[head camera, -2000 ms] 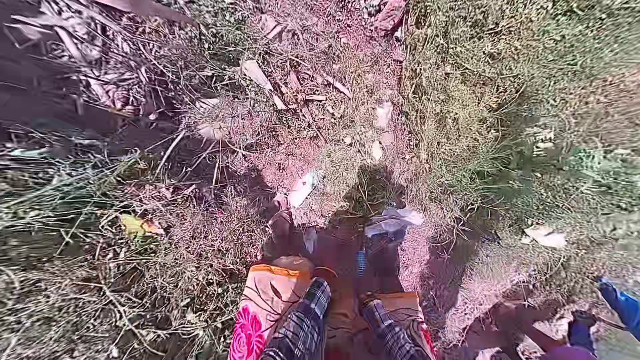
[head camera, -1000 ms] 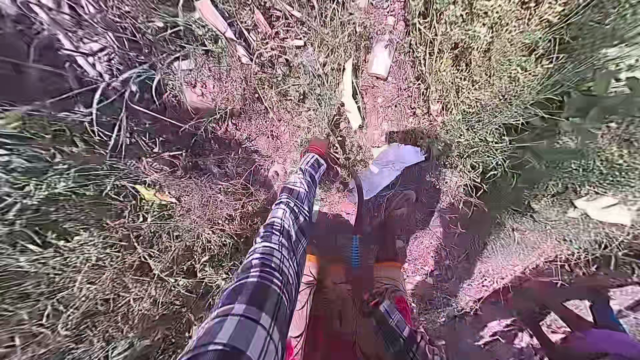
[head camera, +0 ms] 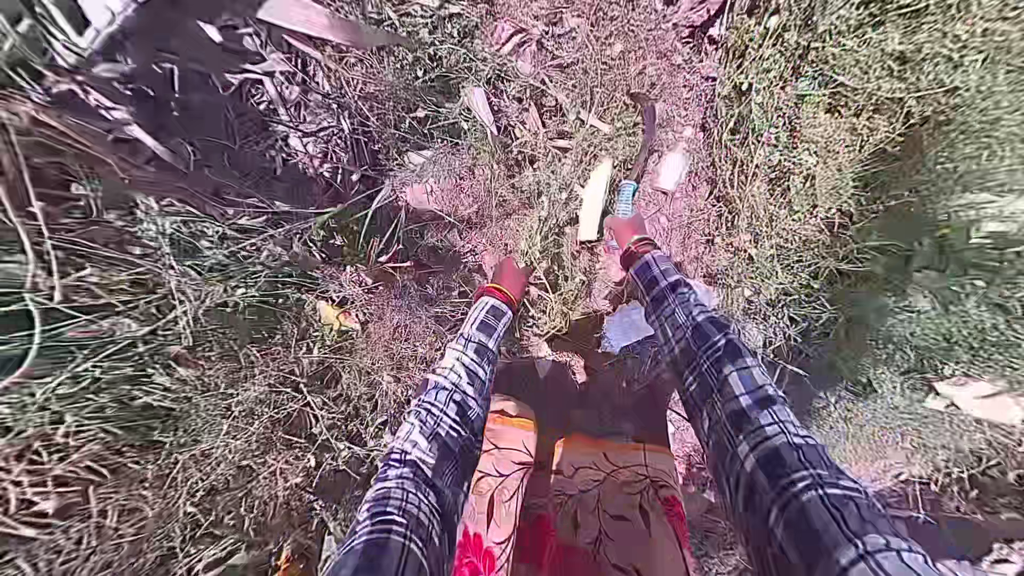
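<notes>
My right hand [head camera: 626, 229] is closed around the blue-and-white handle of a sickle [head camera: 645, 140], whose dark curved blade points away from me over the ground. My left hand [head camera: 510, 278] is low at the grass and weeds [head camera: 552, 276], with stems beside its fingers; whether it grips any of them cannot be told. Both arms wear plaid sleeves, with red and yellow bangles at the left wrist and red ones at the right. A pale yellow strip [head camera: 594, 200] lies just left of the sickle handle.
A light scrap [head camera: 626, 327] lies before my feet, and a whitish piece [head camera: 670, 170] right of the blade. Dry husks and leaves [head camera: 320, 22] litter the upper left. A yellow leaf [head camera: 336, 317] lies at left. Green weeds [head camera: 800, 160] grow along the right.
My right hand has reached forward, carrying the sickle from near my legs to the ground ahead. My left hand, by my lap two seconds ago, is stretched forward at the weeds.
</notes>
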